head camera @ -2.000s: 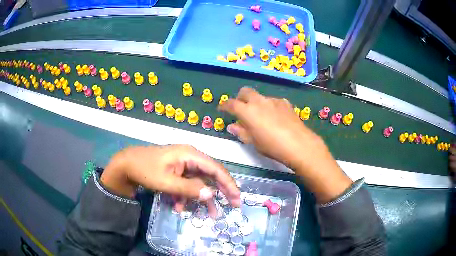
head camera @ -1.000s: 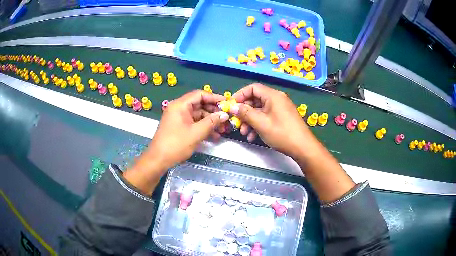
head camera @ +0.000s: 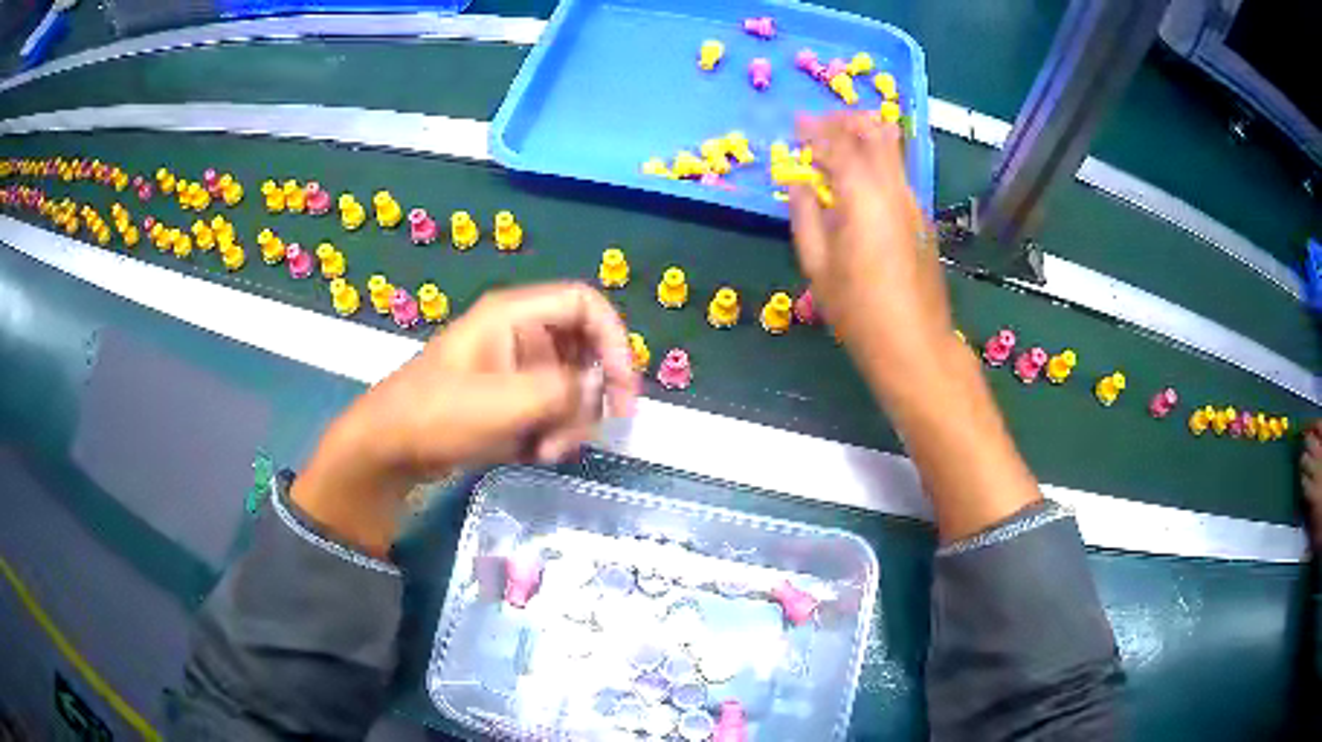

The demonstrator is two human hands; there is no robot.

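Note:
My left hand [head camera: 500, 384] is curled over the near belt edge, blurred. A pale spot shows at its fingertips, but I cannot tell if it is a round disc. My right hand [head camera: 870, 218] reaches over the blue parts tray [head camera: 609, 73], fingertips at loose yellow figures [head camera: 795, 167]; whether it grips one is unclear. Upright yellow figures [head camera: 673, 287] and pink figures [head camera: 676, 368] stand in rows on the conveyor belt [head camera: 537, 312]. The clear plastic tub [head camera: 866, 609] nearest me holds silvery round discs [head camera: 653, 670] and a few pink figures [head camera: 796, 602].
A metal post [head camera: 1051, 131] stands just right of the tray. Pale guide rails [head camera: 783, 452] edge the belt lanes. Part of another person's hand [head camera: 1312, 471] shows at the right edge. A dark machine-like shape [head camera: 1283, 80] is at the top right.
My hands were together over the belt with yellow figures between them; now they are apart. My right hand has moved up to the tray, my left slightly down and left. More belt figures are uncovered.

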